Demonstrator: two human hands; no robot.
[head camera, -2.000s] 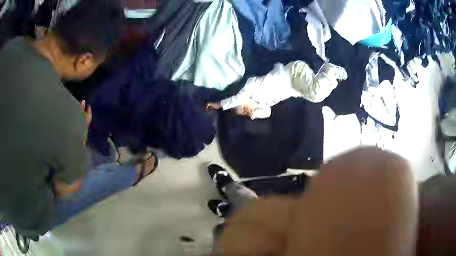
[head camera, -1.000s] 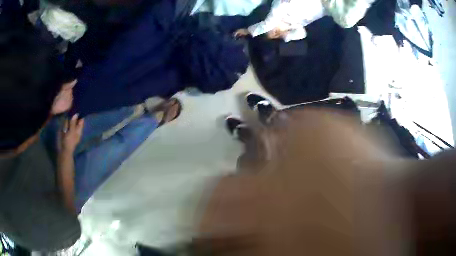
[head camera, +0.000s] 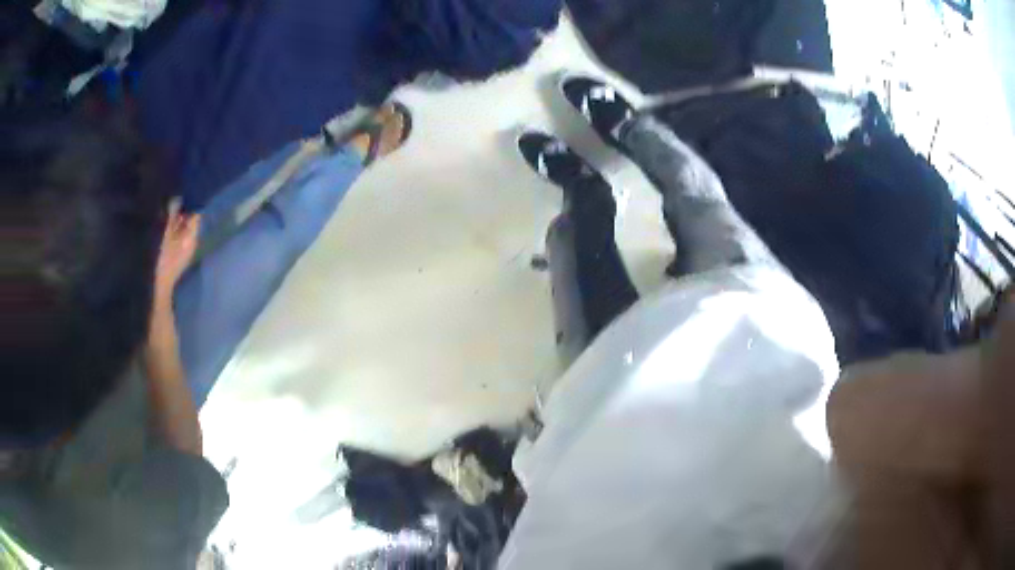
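Note:
Navy knit cloth (head camera: 256, 89) lies in a large spread at the top left, beside another person's legs. A blurred brown shape (head camera: 924, 457) fills the lower right edge, very close to the camera. It looks like part of my right hand or arm, but its fingers and any hold are not clear. I cannot make out my left hand. No scissors can be made out. Dark scraps with a pale piece (head camera: 467, 473) lie at the bottom centre.
Another person (head camera: 167, 479) sits at the left, one hand near the navy cloth. Legs in grey trousers with black shoes (head camera: 601, 106) and a white garment stand over the pale floor (head camera: 412, 278). A black fabric heap (head camera: 835, 212) lies at the right.
The view has tilted down: the navy cloth and shoes have moved up the picture. The brown shape has slid right, uncovering the white garment and grey trousers. The bottom scraps have come into view.

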